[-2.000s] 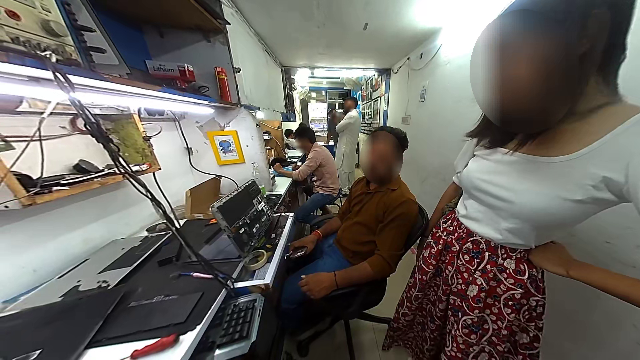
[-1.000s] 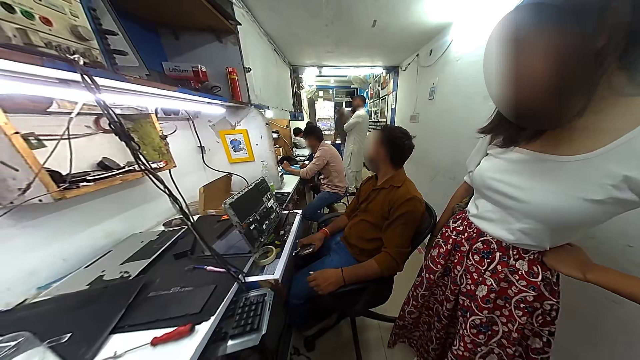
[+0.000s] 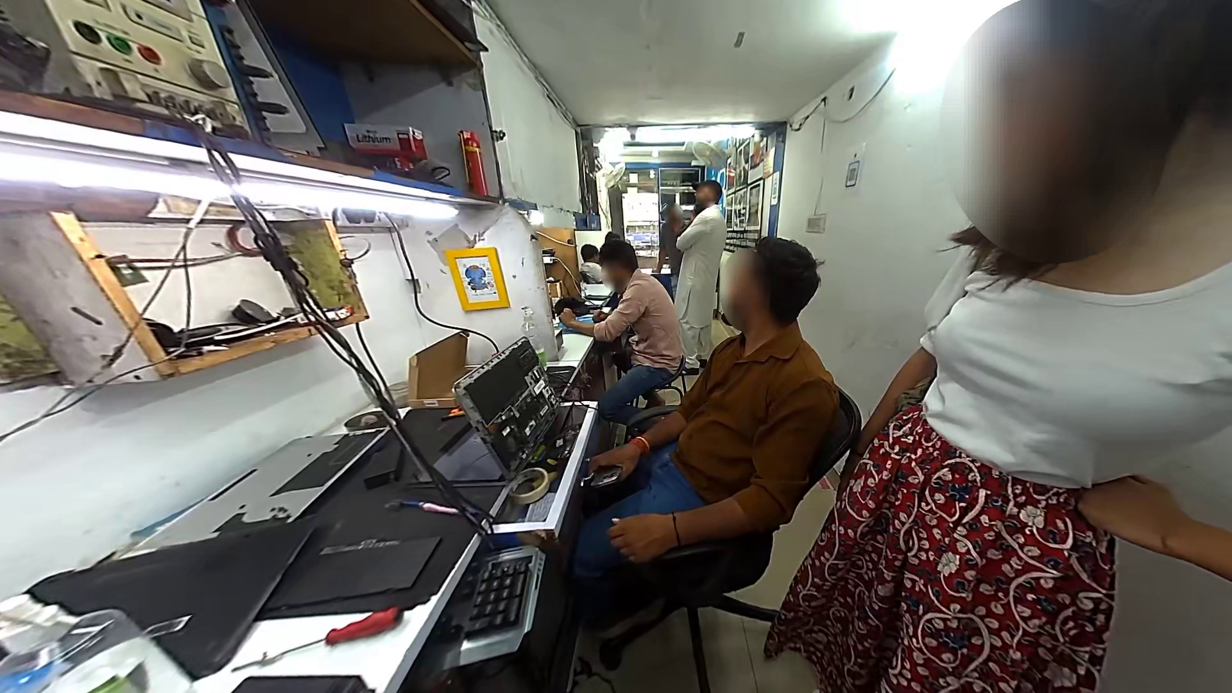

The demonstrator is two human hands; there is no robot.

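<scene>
Neither of my hands shows in the head view. On the workbench, an opened laptop chassis [image 3: 510, 399] stands tilted up with its inner parts exposed. A roll of tape [image 3: 529, 486] lies just in front of it. Nearer the camera are a dark flat panel [image 3: 361, 568] and a screwdriver with a red handle [image 3: 364, 626], lying on the white bench edge. A pen [image 3: 423, 506] rests on the black mat. Below the bench edge sits a keyboard [image 3: 500, 594]. A seated person in a brown shirt [image 3: 770, 423] holds a small dark object in one hand.
A person in a patterned skirt [image 3: 953, 558] stands close on the right. An office chair [image 3: 727, 577] stands beside the bench. Black cables [image 3: 337, 337] hang from the shelf across the bench. Other people sit and stand farther back. A cardboard box [image 3: 438, 371] stands by the wall.
The seated person in brown, whose face was turned more toward the camera, has turned the head toward the left. The view has shifted slightly.
</scene>
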